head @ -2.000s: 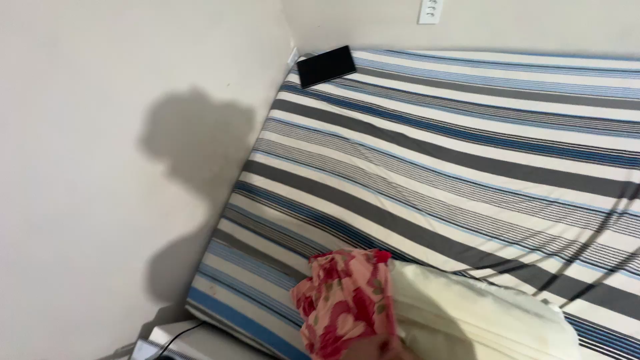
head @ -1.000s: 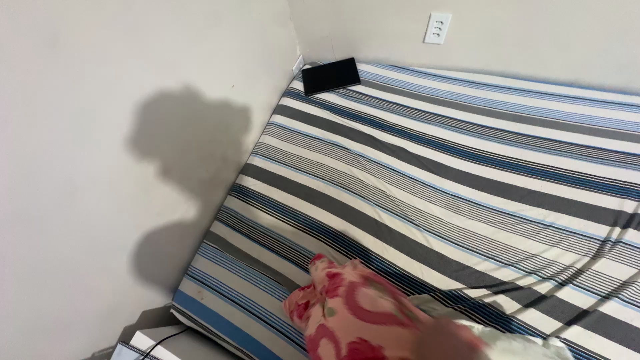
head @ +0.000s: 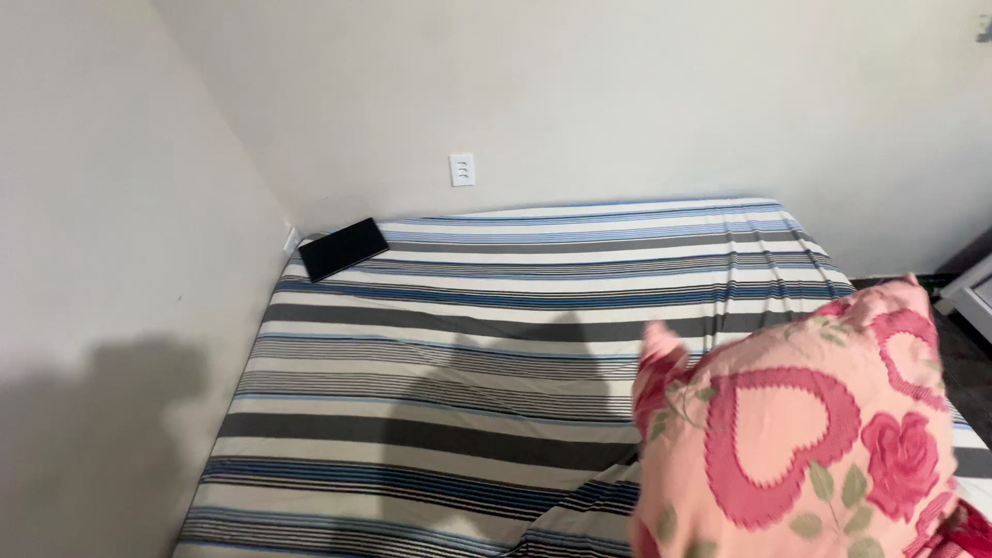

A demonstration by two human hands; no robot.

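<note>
A pillow in a pink cover with hearts and roses fills the lower right of the head view, raised over the bed. Its upper corners point up, and its lower part runs out of the frame. Beneath and beside it lies a mattress under a striped sheet in white, grey and blue. Neither of my hands shows; the pillow or the frame edge hides them. Darker red cloth shows at the pillow's lower right.
A flat black device, perhaps a tablet, lies on the mattress's far left corner. Behind it, a white socket plate is on the wall. Walls border the bed at the left and the back. White furniture stands at the right edge.
The pink floral cloth was low at the bottom centre; now the pillow stands out full and raised at the right. The pale pillow seen earlier is out of sight. The view has swung right.
</note>
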